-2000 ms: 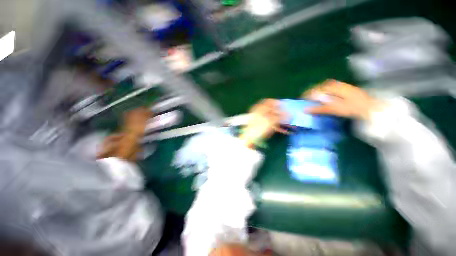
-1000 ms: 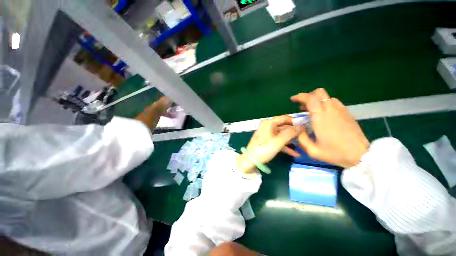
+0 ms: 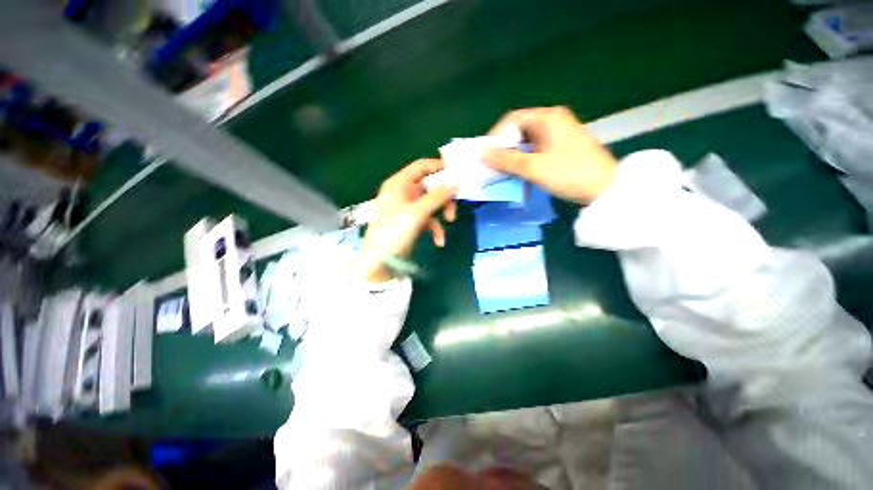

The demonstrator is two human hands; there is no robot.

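Observation:
My left hand (image 3: 407,215) and my right hand (image 3: 560,158) meet at the upper middle. Both hold a white and pale blue folded leaflet (image 3: 471,168) between their fingers, with light blue showing at its lower edge. Blue cards (image 3: 509,226) lie just below the hands. A pale blue card (image 3: 512,278) lies below them, nearest me. A heap of small pale packets (image 3: 311,273) lies left of my left hand, partly hidden by my sleeve. One loose small packet (image 3: 416,351) lies right of my left sleeve.
Slim white boxes (image 3: 220,278) stand beside the packet heap, with several more (image 3: 96,345) at the far left. The edge rail (image 3: 680,108) and green conveyor (image 3: 593,57) lie beyond my hands. A grey post (image 3: 191,144) slants at upper left. White packets (image 3: 838,120) are heaped at the right.
The view has swung, bringing white boxes into sight at the left and the white packet heap at the right. A white and pale blue leaflet now shows between my hands.

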